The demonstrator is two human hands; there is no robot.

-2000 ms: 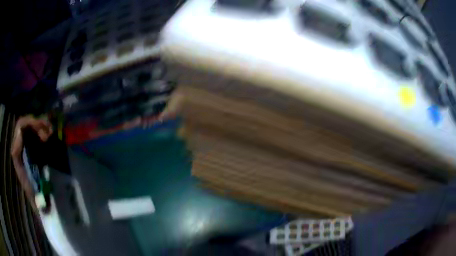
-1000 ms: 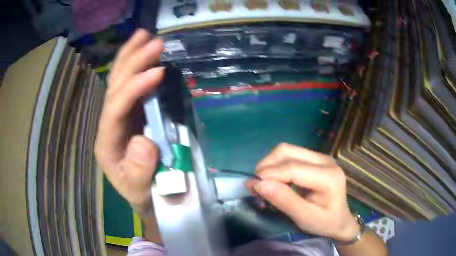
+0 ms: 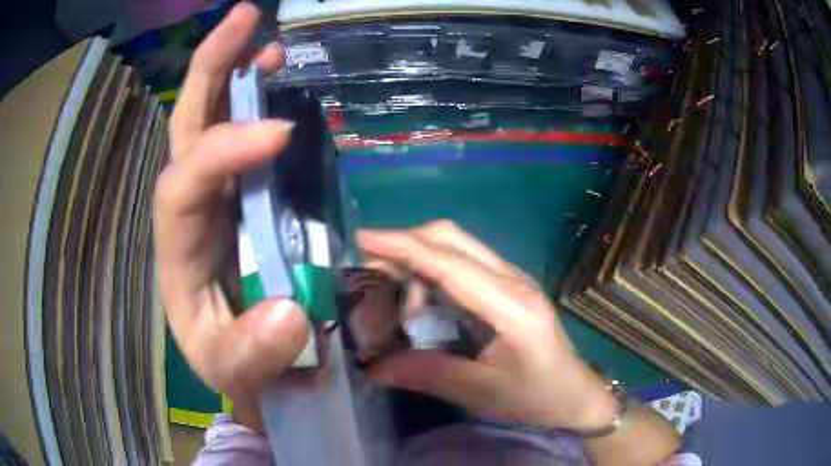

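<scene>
My left hand (image 3: 214,227) grips the long pale and black fixture (image 3: 319,414), fingers over its top and thumb beside the green tape band (image 3: 314,289). The grey lever (image 3: 260,196) runs along the fixture's top under my fingers. The white end block (image 3: 308,353) is partly hidden by my left thumb. My right hand (image 3: 492,337) is at the fixture's right side, its fingers and thumb around a dark glossy part (image 3: 372,309), blurred and partly hidden. A small dark wire end shows by my left thumb. Whether it joins that part is unclear.
Board-backed trays (image 3: 68,273) stand on edge at left. A brown-edged tray stack (image 3: 720,264) with red-tipped wires is at right. A film-wrapped stack (image 3: 437,77) lies behind the green mat (image 3: 465,196). A small white block (image 3: 431,329) shows beyond my right hand.
The view has swung from the right-hand stack back to the fixture. Since one second ago, my right hand has moved left to the fixture's side, and my left thumb has moved over the white block.
</scene>
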